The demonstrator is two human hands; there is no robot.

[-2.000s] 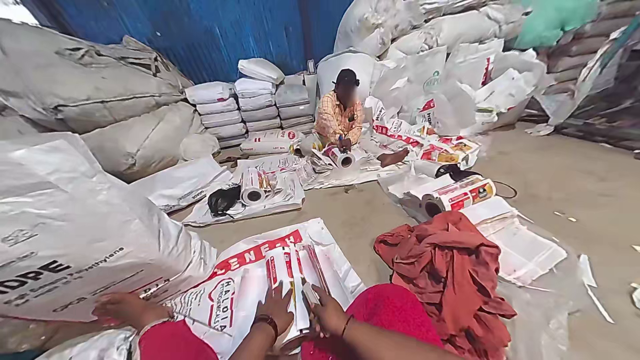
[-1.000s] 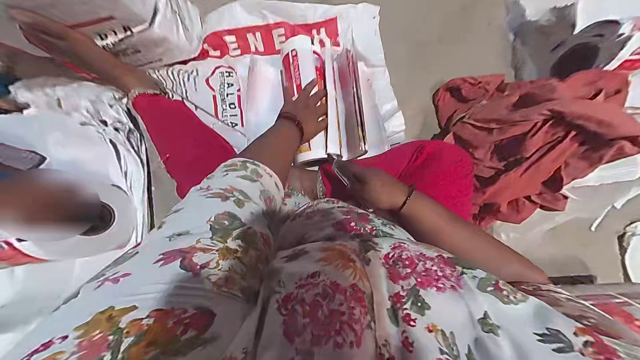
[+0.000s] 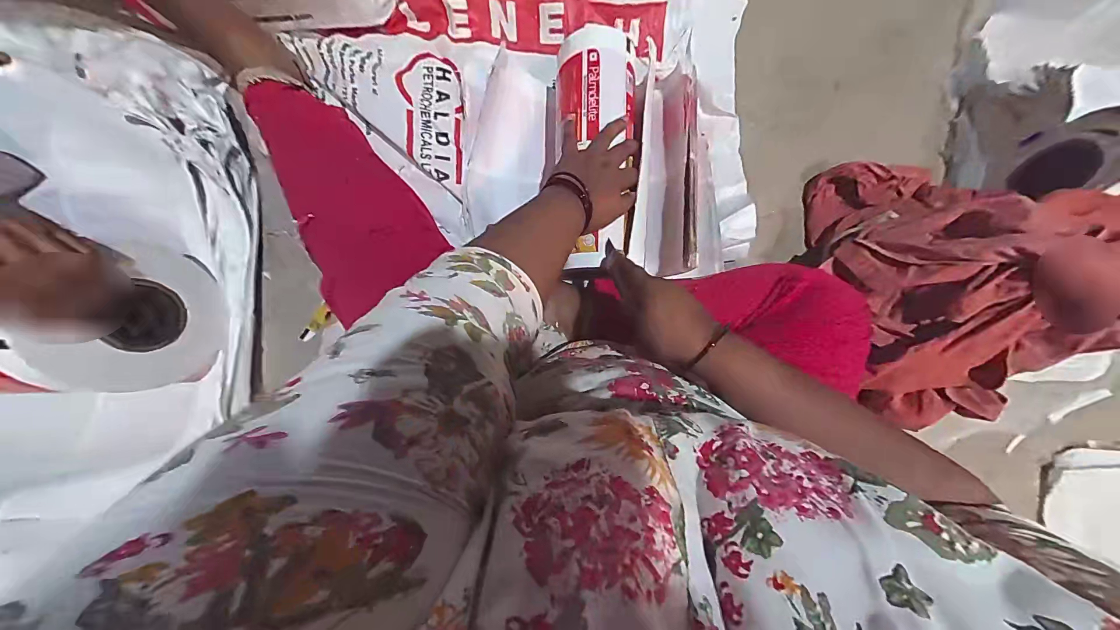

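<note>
A white and red printed roll of film or sleeve lies lengthwise in front of my body. My left hand rests on it, fingers spread across the print, a dark bangle at the wrist. At the roll's near end is my right hand, thumb pointing up towards it; its fingers are partly hidden, so whether it grips anything cannot be told. Beside the roll, on the right, stand folded printed sheets. Under them spreads a white woven sack with a red band and printing.
At left, another person's blurred hand is by a large white roll with a dark core. A crumpled rust-red cloth lies at right, near a grey roll. My red-clad leg stretches to the upper left.
The view has tilted sharply down since two seconds ago. My right hand was on the sheets beside my left; now it is at the roll's near end.
</note>
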